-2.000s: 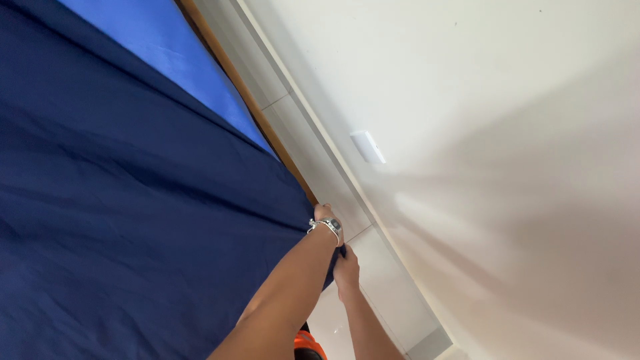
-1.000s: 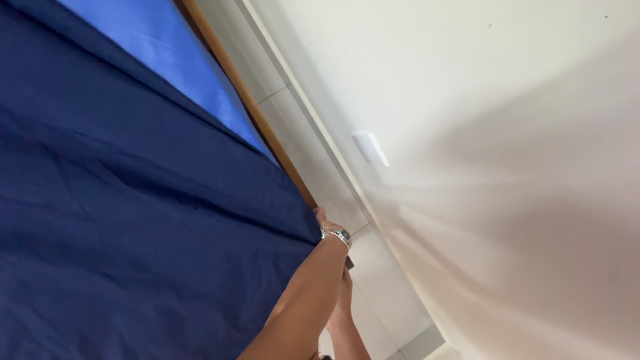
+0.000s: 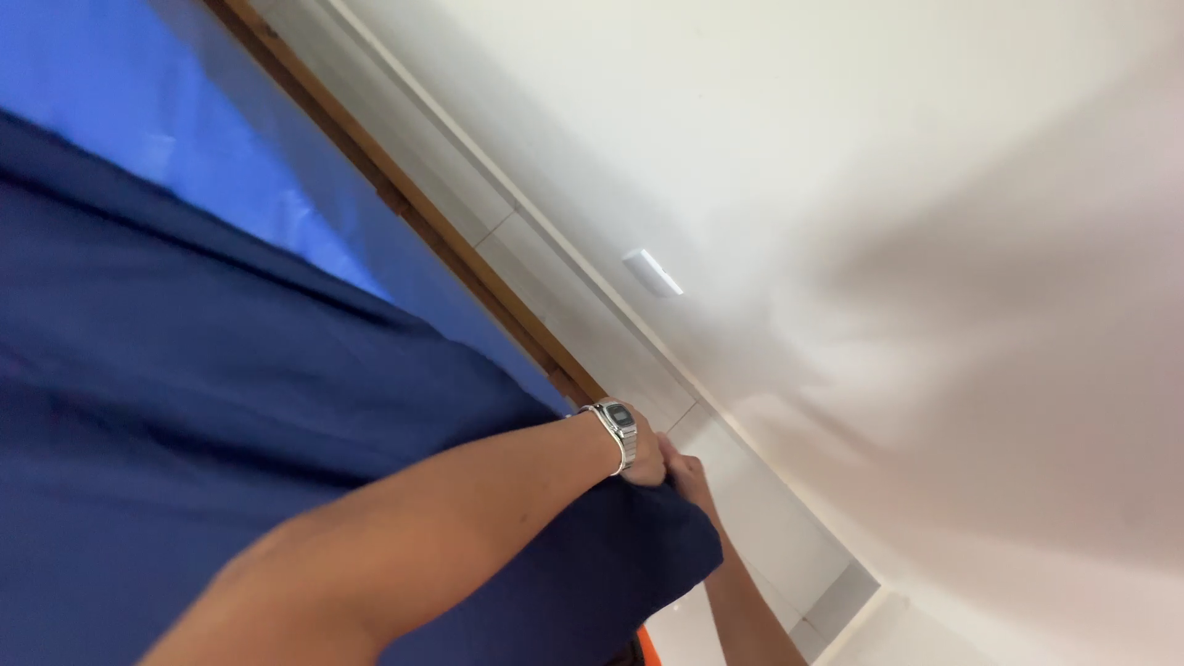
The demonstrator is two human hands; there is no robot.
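A dark blue fabric sheet (image 3: 277,398) lies loosely folded over a brighter blue surface, which looks like a mattress (image 3: 213,139), beside a brown wooden rail (image 3: 444,250). My left hand (image 3: 645,453), wearing a silver digital watch (image 3: 618,418) on its wrist, is closed on the sheet's edge near the rail. Close against it, my right hand (image 3: 686,474) pinches the same edge; its fingertips are partly hidden. Below both hands a flap of the sheet hangs down, partly in front of my right forearm.
Pale floor tiles (image 3: 555,282) form a narrow strip between the rail and a white wall (image 3: 832,139). A white rectangular fitting (image 3: 655,273) is on the wall. Something orange (image 3: 650,647) shows at the bottom edge, below the sheet.
The sheet's edge near the hands has lifted off the rail, and more of the bright blue surface and the rail shows. A flap now hangs below my hands.
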